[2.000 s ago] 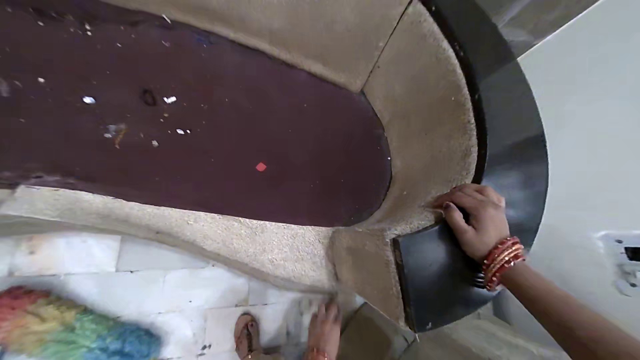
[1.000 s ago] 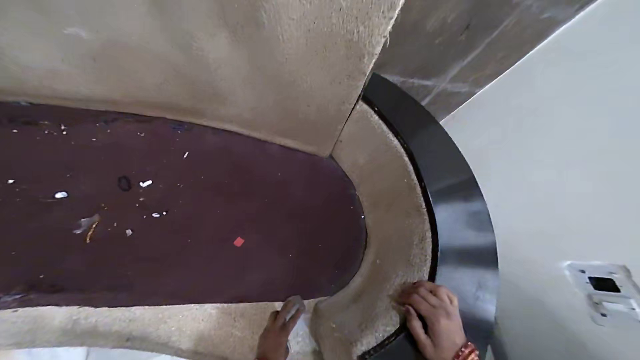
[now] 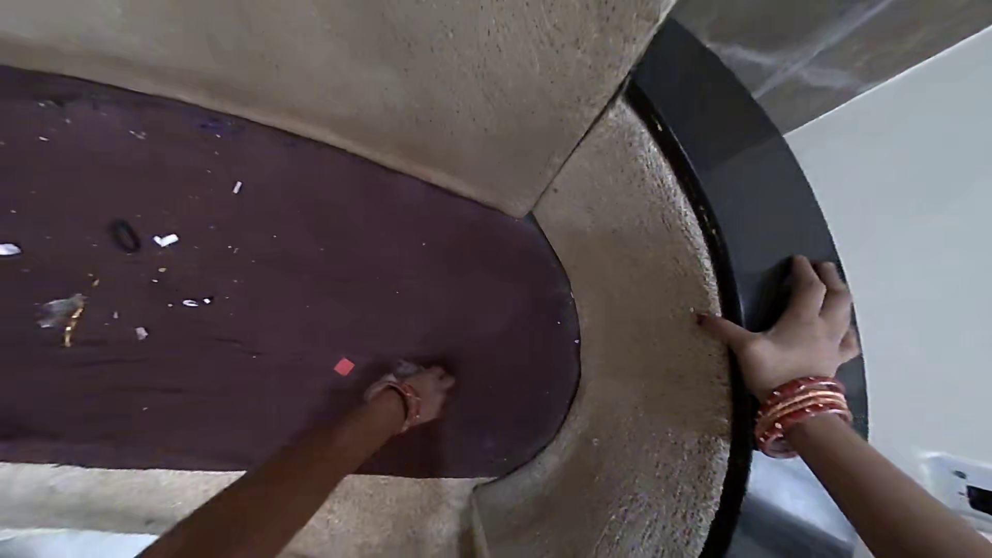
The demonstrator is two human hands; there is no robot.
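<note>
My left hand point(image 3: 422, 394) is low on the dark maroon seat base point(image 3: 465, 310) of a curved beige sofa, its fingers curled around a small pale, crumpled thing point(image 3: 404, 370) that the hand partly hides. A red square scrap point(image 3: 344, 366) lies just left of that hand. My right hand point(image 3: 798, 329) grips the glossy black curved top point(image 3: 763, 178) of the sofa's end, with the thumb reaching over the inner edge to the beige upholstery point(image 3: 639, 310) and the fingers bent at the outer edge. Both wrists wear red bangles.
A black ring point(image 3: 124, 235), white scraps point(image 3: 165, 240) and a clear crumpled wrapper point(image 3: 60, 311) with a gold strip point(image 3: 73, 324) lie on the base at left. The beige backrest point(image 3: 387, 77) rises behind it. A pale wall point(image 3: 914, 209) with a socket plate point(image 3: 961, 480) is at right.
My left hand has moved from the front rim onto the maroon base. My right hand has shifted farther onto the black top. The view has moved in over the sofa.
</note>
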